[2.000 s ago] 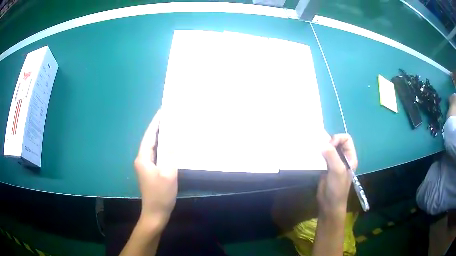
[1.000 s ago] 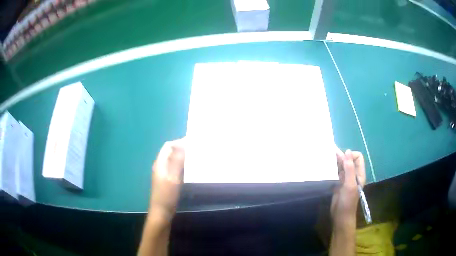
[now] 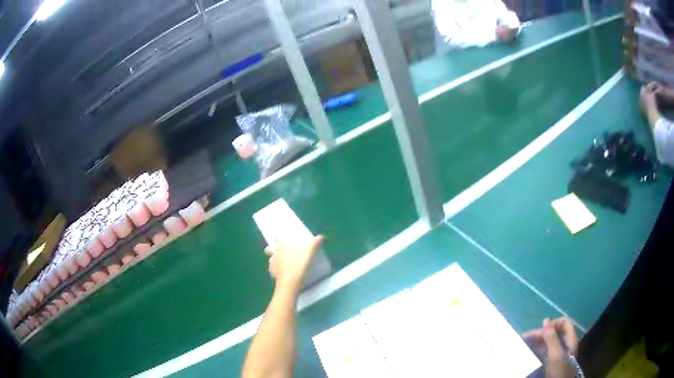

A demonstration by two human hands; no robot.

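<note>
My left hand [image 3: 294, 260] is on a single long white product box [image 3: 282, 218] at the green conveyor, beyond the white rail; its fingers grip the box's near part. A group of white boxes [image 3: 421, 332], side by side, lies on the green bench in front of me, cut off by the lower edge. My right hand [image 3: 556, 344] is at the group's right edge with a thin silver-white pen [image 3: 575, 366] in its fingers. Whether it also touches the boxes is hard to tell.
White rail [image 3: 510, 173] and grey post [image 3: 403, 111] stand beyond the bench. Pink-and-white cups [image 3: 111, 229] fill a rack at left. A clear plastic bag [image 3: 273, 136] lies across the belt. Yellow pad [image 3: 573, 213] and black parts [image 3: 610, 166] lie right. Another person's hands [image 3: 653, 96] show far right.
My left hand has let go of the box group and reached forward onto a single box at the conveyor. The view has swung up and left. The group now appears lower and turned.
</note>
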